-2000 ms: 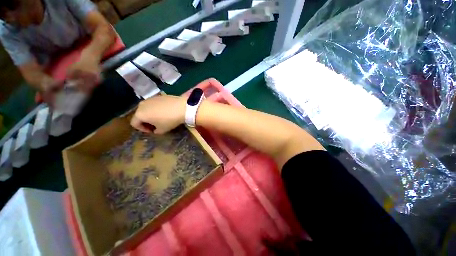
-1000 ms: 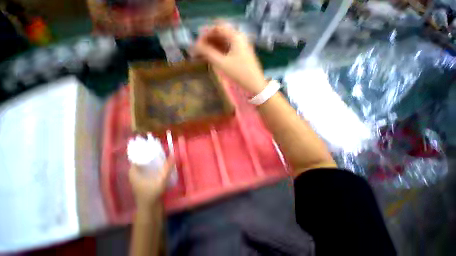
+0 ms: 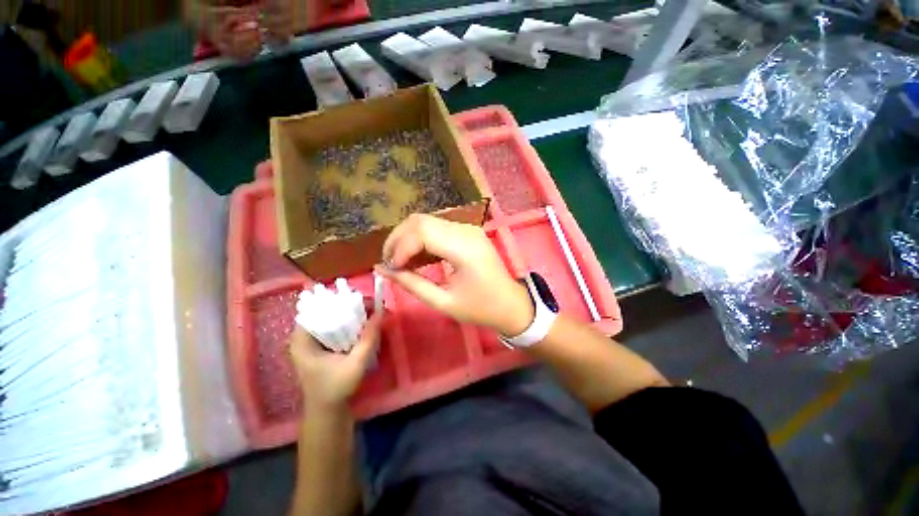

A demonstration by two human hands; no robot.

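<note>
My left hand [image 3: 327, 373] holds a bunch of slim white tubes [image 3: 331, 314] upright, round ends up, over the left part of the pink-red tray [image 3: 403, 388]. One tube [image 3: 379, 292] stands apart from the bunch by my left thumb. My right hand [image 3: 443, 267] is at the top of that tube, thumb and forefinger pinched on a tiny dark part [image 3: 387, 265]. The open cardboard box [image 3: 348, 252] sits on the tray behind my hands, with small grey-brown metal parts [image 3: 338, 197] scattered inside.
A large white foam box [image 3: 186, 302] with long white pieces stands at left. A loose white stick [image 3: 571, 264] lies on the tray's right side. White stock [image 3: 685, 202] in a clear plastic bag [image 3: 786, 151] is at right. Small white cartons [image 3: 156, 109] line the green belt; another person's hands [image 3: 242, 30] are opposite.
My right hand has left the box's far corner and come down to the tube beside the bunch. My left hand came into view between the earlier frames. The view has shifted.
</note>
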